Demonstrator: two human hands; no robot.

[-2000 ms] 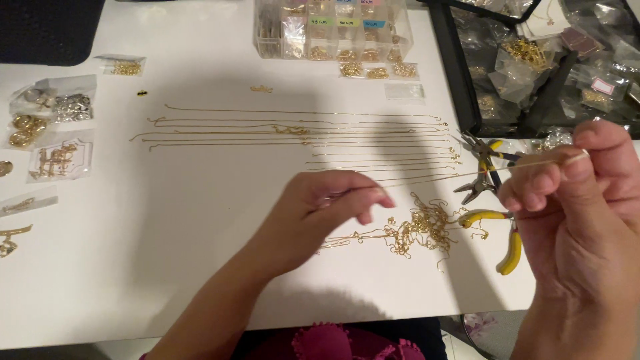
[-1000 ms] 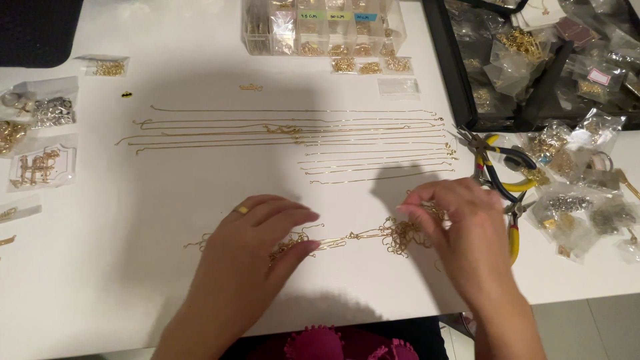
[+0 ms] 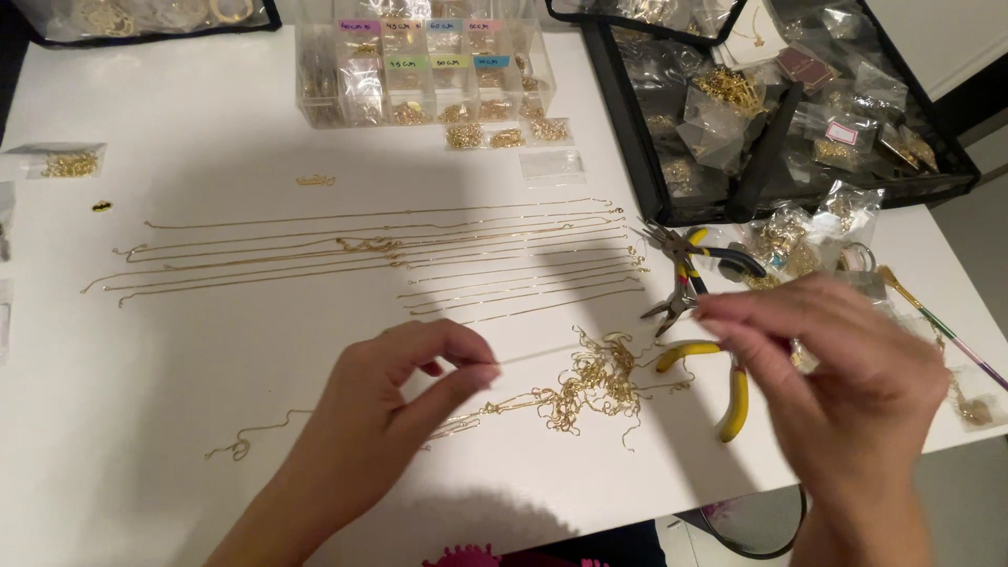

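A thin gold chain (image 3: pixel 543 353) is stretched between my two hands, above the white table. My left hand (image 3: pixel 409 394) pinches one end between thumb and index finger. My right hand (image 3: pixel 819 378) pinches near the other end, slightly blurred. Below and between them lies a tangled heap of gold chains (image 3: pixel 594 382), with straighter strands running left under my left hand. A loose chain (image 3: pixel 268 429) lies left of my left wrist. Farther back, several fine gold chains (image 3: pixel 276 216) are laid out in near-parallel rows, with a small bunched chain (image 3: pixel 366 245) among them.
Pliers (image 3: pixel 685 244) with yellow and black handles lie beside my right hand. Behind stand a clear compartment box (image 3: pixel 307 110) and a black-edged case (image 3: pixel 669 213) of bagged jewellery parts. Small bags (image 3: pixel 780 236) and a brush (image 3: pixel 945 331) lie at right, a bagged gold part (image 3: pixel 71 164) at left.
My hands have risen from the tangled chains and now hold one chain taut between them. A second earlier both were down at the heap.
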